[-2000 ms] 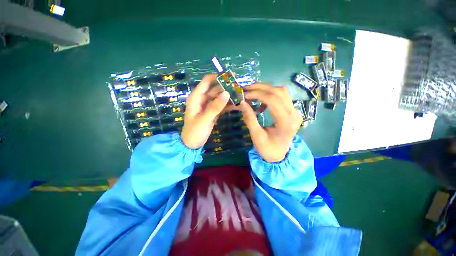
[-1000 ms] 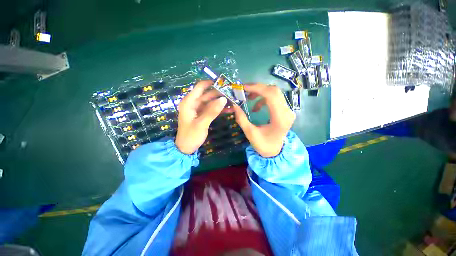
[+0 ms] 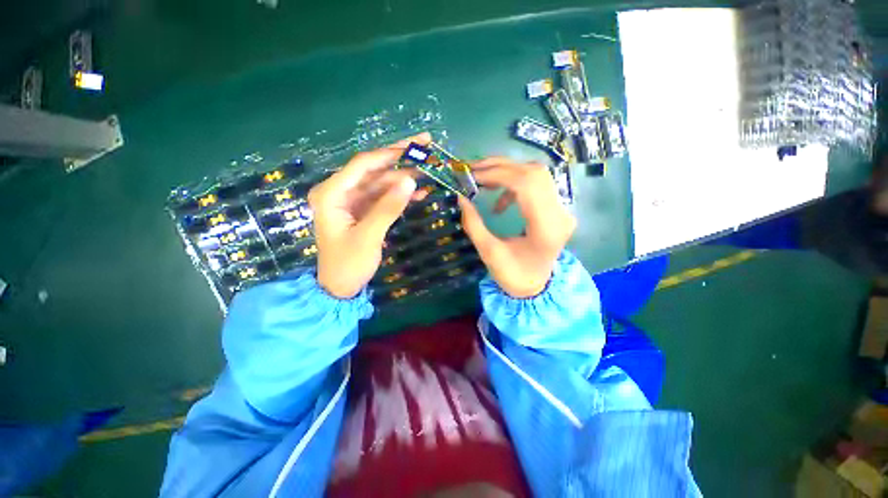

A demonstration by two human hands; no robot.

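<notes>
A narrow unit body (image 3: 443, 170) with dark insides and yellow tape is held up over the blister tray. My right hand (image 3: 518, 224) grips its right end between thumb and fingertips. My left hand (image 3: 358, 216) is at its left end, thumb and fingers bent around a small black piece with a white rectangle (image 3: 418, 153). Whether that piece is joined to the unit is too small to tell. The clear blister tray (image 3: 255, 227) lies below, with rows of black parts with yellow-orange middles. My hands hide part of it.
Loose waiting units (image 3: 588, 138) lie right of the tray. A white sheet (image 3: 682, 136) at the right bears a stack of clear trays (image 3: 806, 83). A grey metal arm (image 3: 58, 134) and two more units are at the upper left. A person's dark sleeve (image 3: 847, 229) shows at the right edge.
My left hand has moved left, slightly away from my right hand. The black piece with the white rectangle now shows at my left fingertips. The view has shifted, so the bench things sit further left.
</notes>
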